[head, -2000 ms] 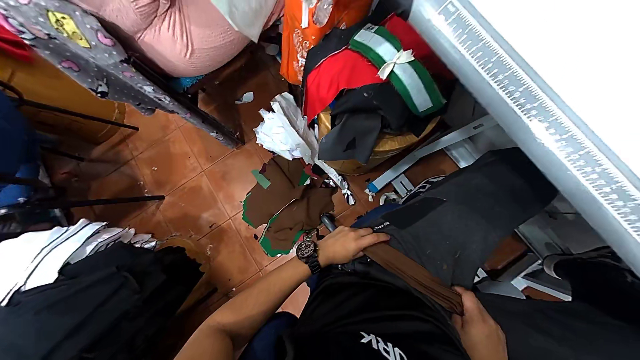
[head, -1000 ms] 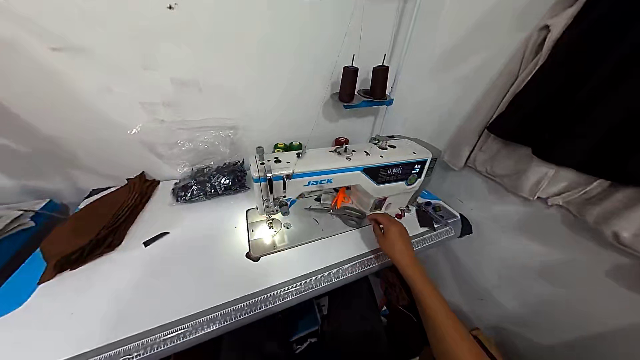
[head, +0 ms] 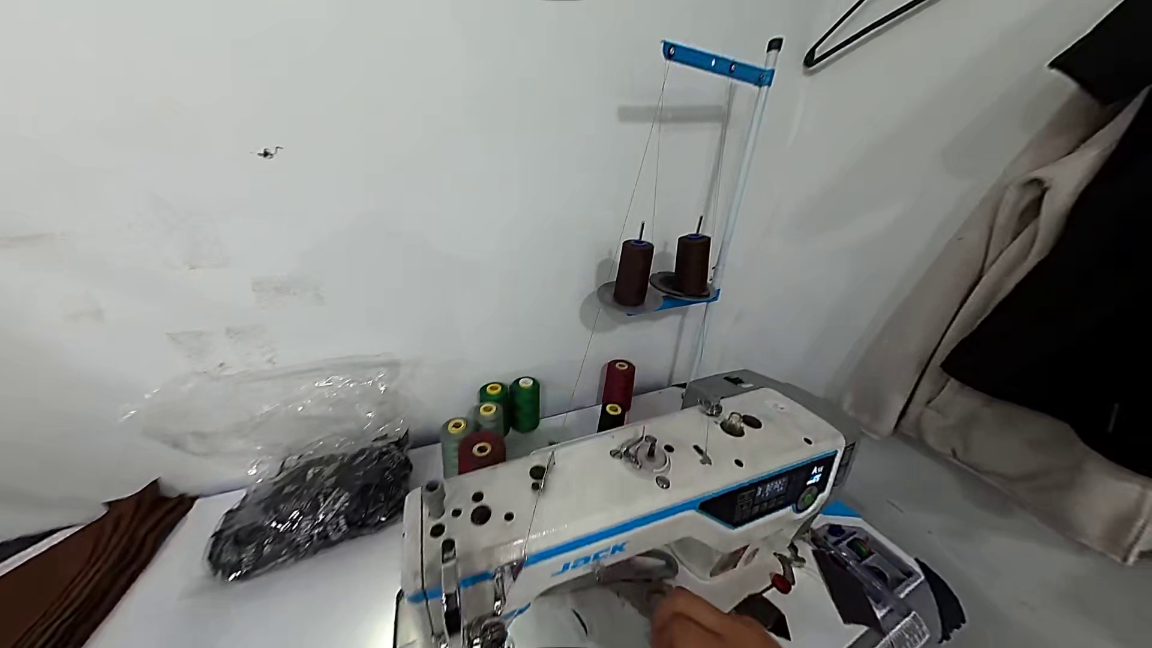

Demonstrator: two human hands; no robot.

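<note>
My right hand [head: 706,621] is at the bottom edge, under the arm of a white Jack industrial sewing machine [head: 630,513]. Its fingers reach toward metal pieces that look like scissors [head: 643,571]; blur and the machine hide whether they hold them. My left hand is out of view. Two brown thread cones [head: 634,273] stand on the blue-armed thread stand, with threads running up to its top bar [head: 715,63]. The machine's needle area is cut off by the bottom edge.
Behind the machine stand green thread spools [head: 525,404] and red ones [head: 618,385]. A clear plastic bag of black pieces [head: 315,504] lies to the left, beside brown fabric [head: 117,558]. A bobbin case box [head: 864,558] sits at right, near hanging clothes [head: 1035,270].
The view has swung from my lap to the sewing table, then up toward the wall. Two seconds ago both hands were at brown fabric on my lap; now only my right shows, under the machine arm.
</note>
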